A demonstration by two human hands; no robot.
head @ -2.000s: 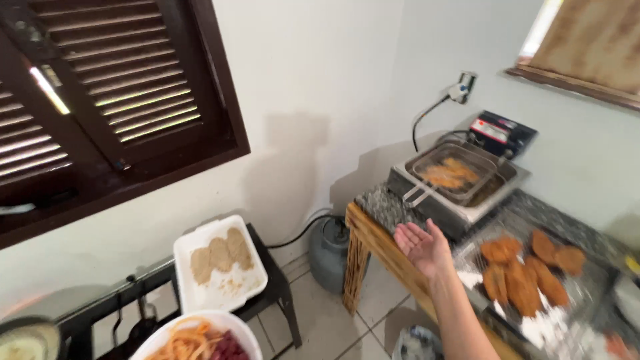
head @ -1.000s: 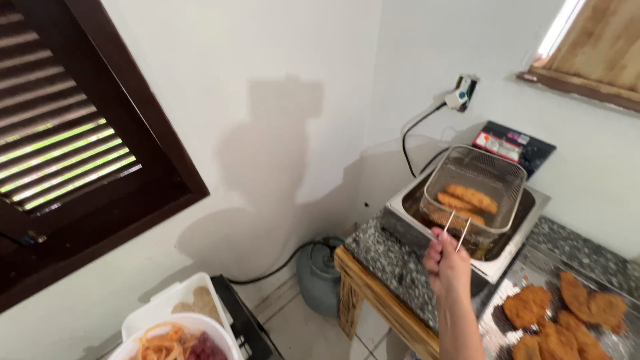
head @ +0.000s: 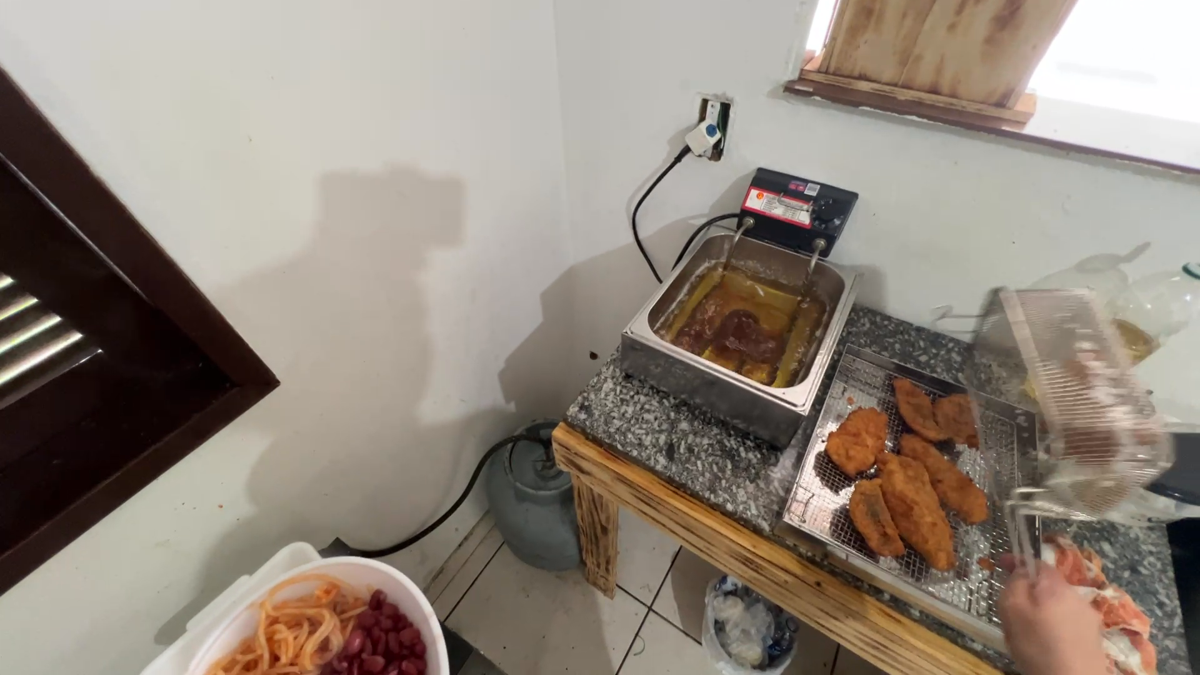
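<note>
At the lower right, my right hand [head: 1050, 609] is closed on the handle of a wire fry basket [head: 1078, 394], which is tilted and blurred above the right side of a draining tray. Several breaded fried pieces [head: 905, 502] lie on the mesh of the metal tray [head: 806, 487]; whether any remain in the basket I cannot tell. Left of the tray, the electric fryer [head: 717, 408] stands with dark oil [head: 741, 328] in its steel tank and no basket in it. My left hand is not in view.
The granite counter [head: 675, 441] has a wooden frame. Below stand a gas cylinder [head: 534, 516] and a lined bin [head: 750, 623]. A white bowl [head: 436, 628] of spaghetti and beans is at lower left. A corded plug [head: 701, 139] sits in the wall outlet. Clear containers [head: 1162, 300] stand behind the basket.
My right hand, empty at first, took the basket's handle. The basket has moved from the fryer rightward to the tray, and it has tipped. The view has shifted right.
</note>
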